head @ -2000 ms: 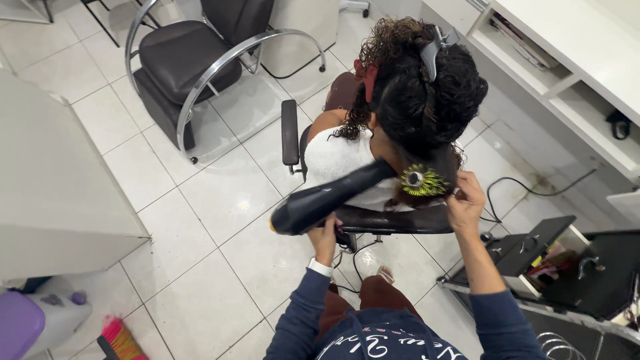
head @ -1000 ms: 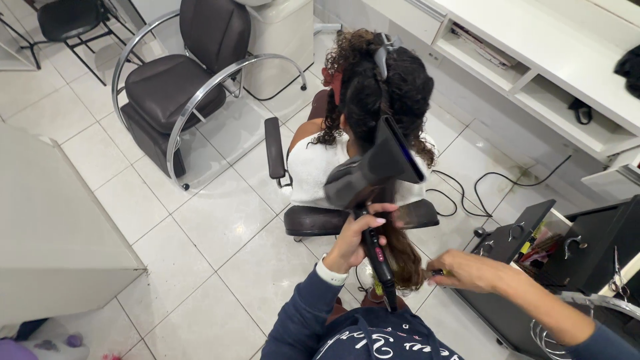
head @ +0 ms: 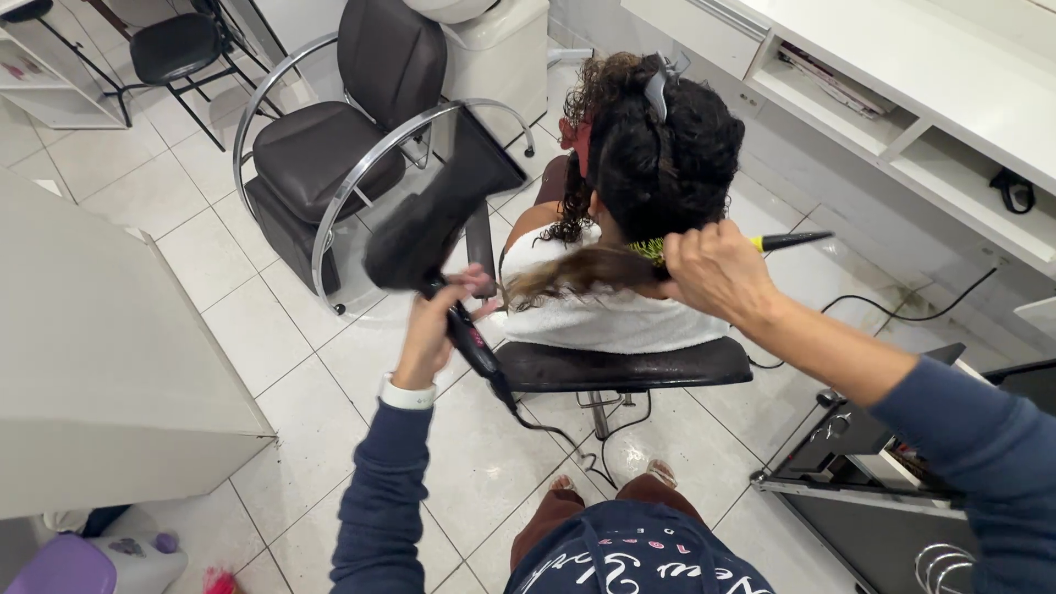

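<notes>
My left hand (head: pixel 437 326) grips the handle of a black hair dryer (head: pixel 437 206), whose wide nozzle points up and to the right, away from the hair. A round hairbrush (head: pixel 796 240) with yellow-green bristles is in my right hand (head: pixel 714 268), its black tapered handle sticking out to the right. The brush lies at the nape of a seated person, against a lock of brown hair (head: pixel 577 276) that stretches left over a white towel (head: pixel 615 330). A grey clip (head: pixel 657 89) holds up the dark hair on top, and a red clip (head: pixel 575 144) sits at its left side.
The person sits in a chair with a dark backrest (head: pixel 623 367). An empty salon chair (head: pixel 326 161) with chrome arms stands at the left. A white counter (head: pixel 924 58) runs along the right wall, with a black trolley (head: pixel 866 511) below. The dryer's cord (head: pixel 549 429) hangs near my feet.
The dryer has moved left, off the hair. My right hand has moved up from the hair ends to the nape and now has the brush.
</notes>
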